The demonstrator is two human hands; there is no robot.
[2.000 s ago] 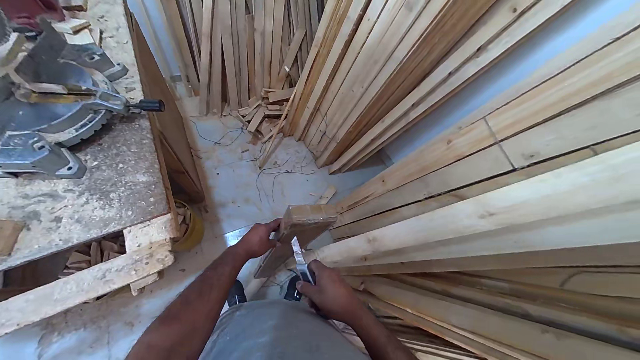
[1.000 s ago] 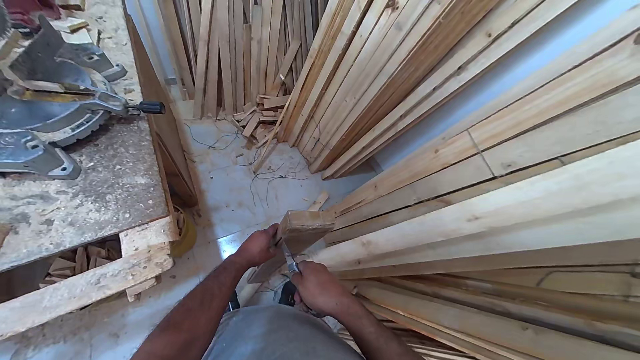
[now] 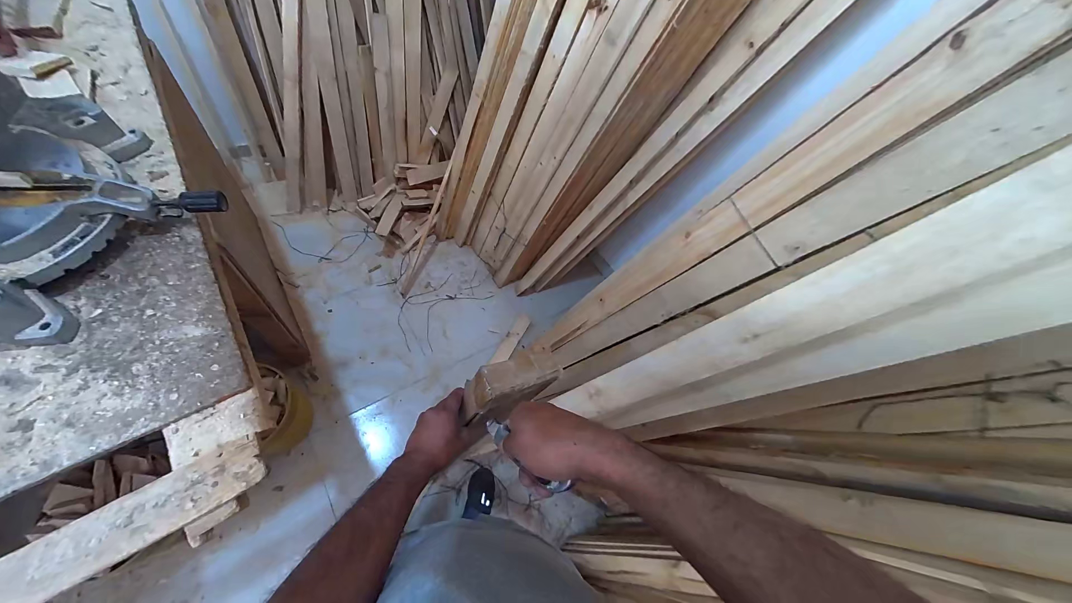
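Note:
My left hand [image 3: 440,429] grips the left side of a wooden board [image 3: 511,381] that stands tilted in front of me, its upper end near the middle of the view. Close by on the right, my right hand [image 3: 544,440] is closed around a metal hand tool [image 3: 498,431], held low against the board's near side. Parts of the tool show on both sides of the fist; its blade and tip are hidden, so its kind cannot be told here.
On the left, a dusty workbench [image 3: 134,352] carries a miter saw [image 3: 84,201]. Below its corner stands a yellow bucket [image 3: 293,419]. Long planks [image 3: 796,310] lean along the right, more wood strips [image 3: 335,100] behind. Offcuts [image 3: 402,201] and loose wires lie on the tiled floor [image 3: 352,318].
Two seconds ago the tool's flat metal blade showed above my right hand; now that hand has turned over beside the board and hides it. My left hand has stayed on the board.

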